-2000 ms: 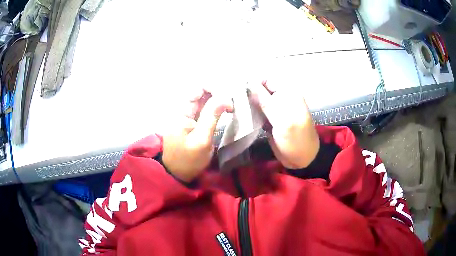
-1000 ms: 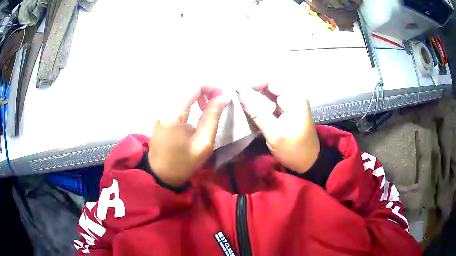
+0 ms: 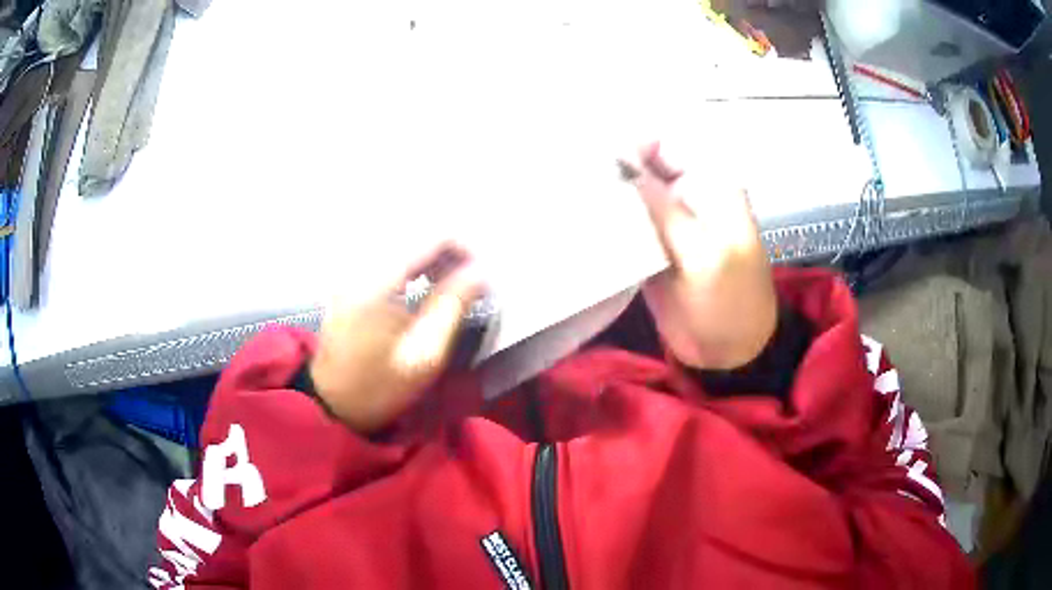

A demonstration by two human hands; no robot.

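A small cloth piece (image 3: 565,328) is stretched between my two hands at the table's front edge, over my lap. It looks white under the glare, with a greyer lower fold. My left hand (image 3: 398,346) holds its left end with bent fingers. My right hand (image 3: 709,271) is at its right end, with the fingers higher up. A small dark tip shows by the right fingertips; I cannot tell what it is. Both hands are slightly blurred, and glare hides the cloth's upper edge.
The white table (image 3: 288,196) has a measuring tape (image 3: 196,355) along its front. Long grey-brown cloth strips (image 3: 121,98) lie at the left. A tape roll (image 3: 978,125) and a red pen-like item (image 3: 888,81) lie at the right. Grey-brown garments (image 3: 934,357) hang below right.
My hands have moved apart, the left one down and left, the right one up and right. The cloth, earlier pinched narrow between close fingers, is now spread wide.
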